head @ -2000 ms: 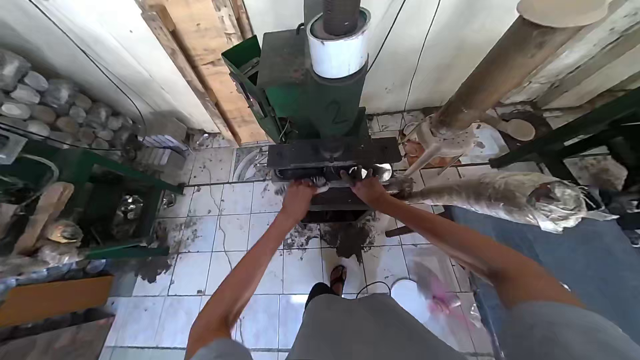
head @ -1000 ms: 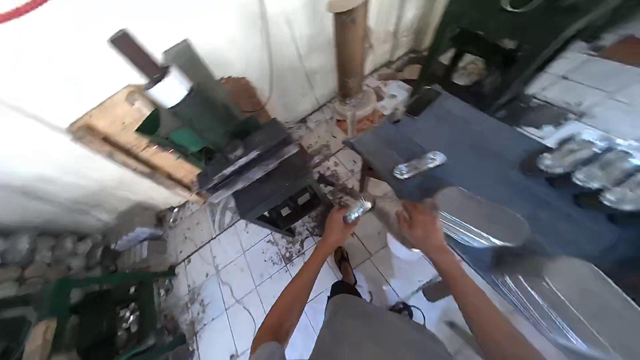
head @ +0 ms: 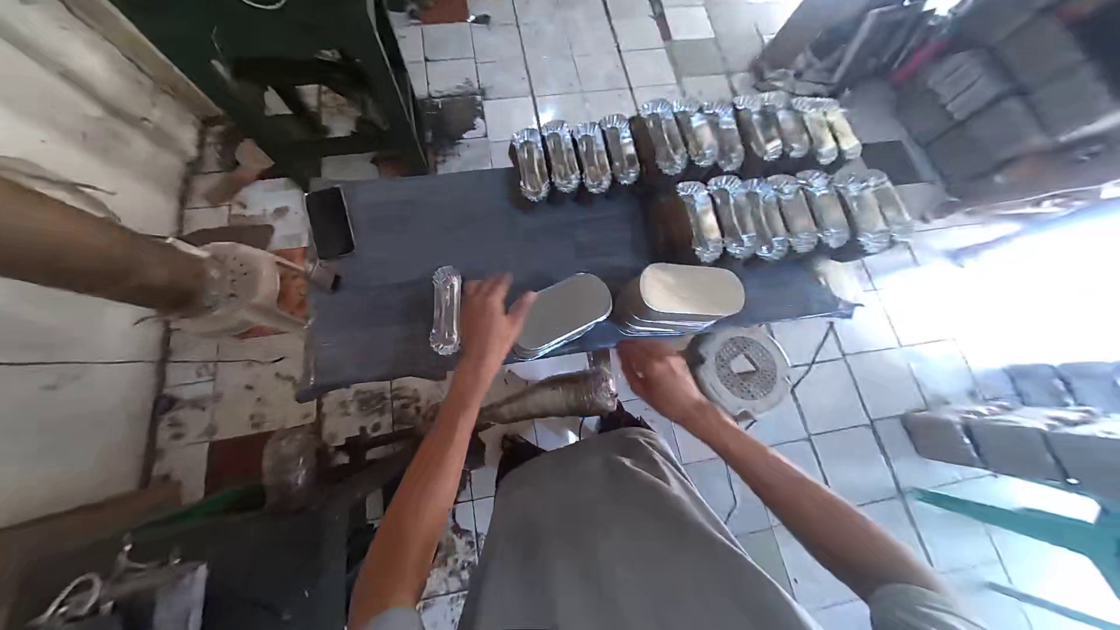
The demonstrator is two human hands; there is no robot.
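My left hand [head: 492, 319] is over the dark table [head: 394, 289], fingers apart, between a foil-wrapped oblong piece [head: 446, 311] on its left and a stack of grey oval-ended sheets [head: 569, 311] on its right. Nothing shows in its grip. A taller stack with a pale top sheet [head: 691, 290] stands farther right. My right hand [head: 656, 374] is just off the table's near edge, below that taller stack, with its fingers curled and partly hidden; whether it holds anything does not show.
Rows of foil-edged oblong pieces [head: 761, 214] lie at the back right of the table. A phone-like dark slab [head: 330, 222] is at its left end. A round fan-like device [head: 744, 372] stands near my right hand. A wrapped cylinder [head: 560, 395] lies below the near edge.
The view has swung far to the right, from the green press to the table. My left hand held a foil-ended piece a second ago; now it is at the table with none visible in it.
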